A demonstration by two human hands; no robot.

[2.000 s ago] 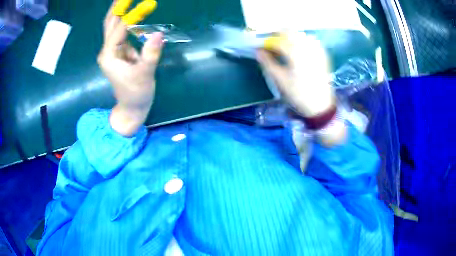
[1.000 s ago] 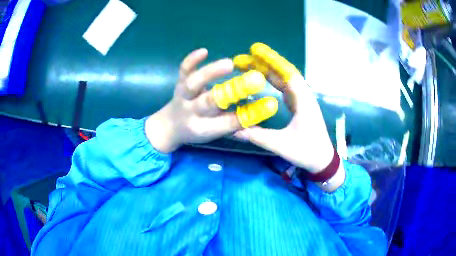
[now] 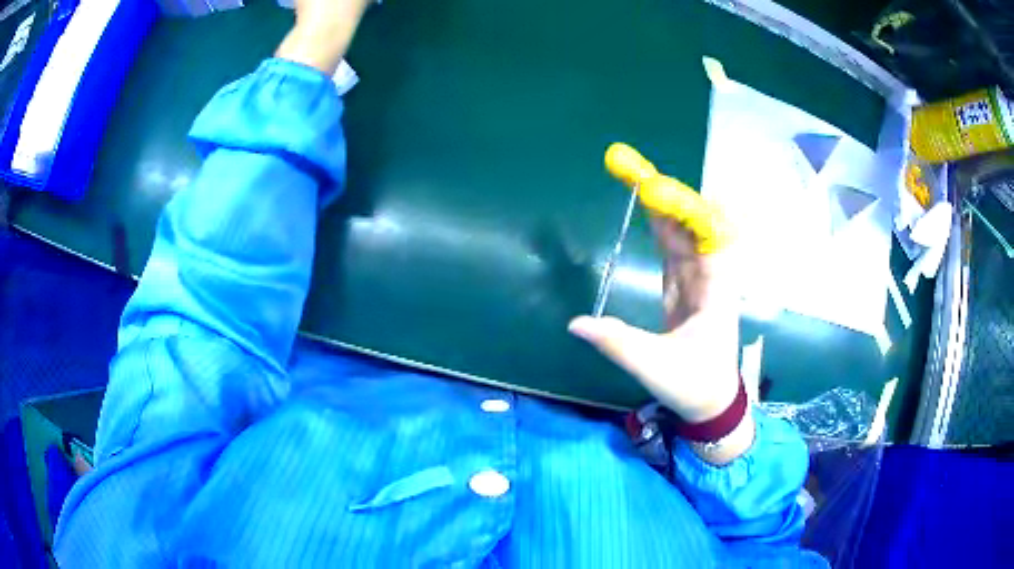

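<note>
My right hand holds a thin plate edge-on between the thumb and yellow-cotted fingers, above the green mat. The plate shows only as a narrow pale line, so its face is hidden. My left hand is at the top edge of the picture, its fingers cut off, so what it holds cannot be seen. A small white piece shows beside the left wrist.
A blue tray with white sheets is at the left. A white backing sheet with grey triangles is taped at the right. Clear crinkled film lies below it. A yellow can lies at the far right, beyond the metal edge.
My hands were together in the middle. My left hand has moved forward and away to the top edge. My right hand stays at right, now with the thin plate visible.
</note>
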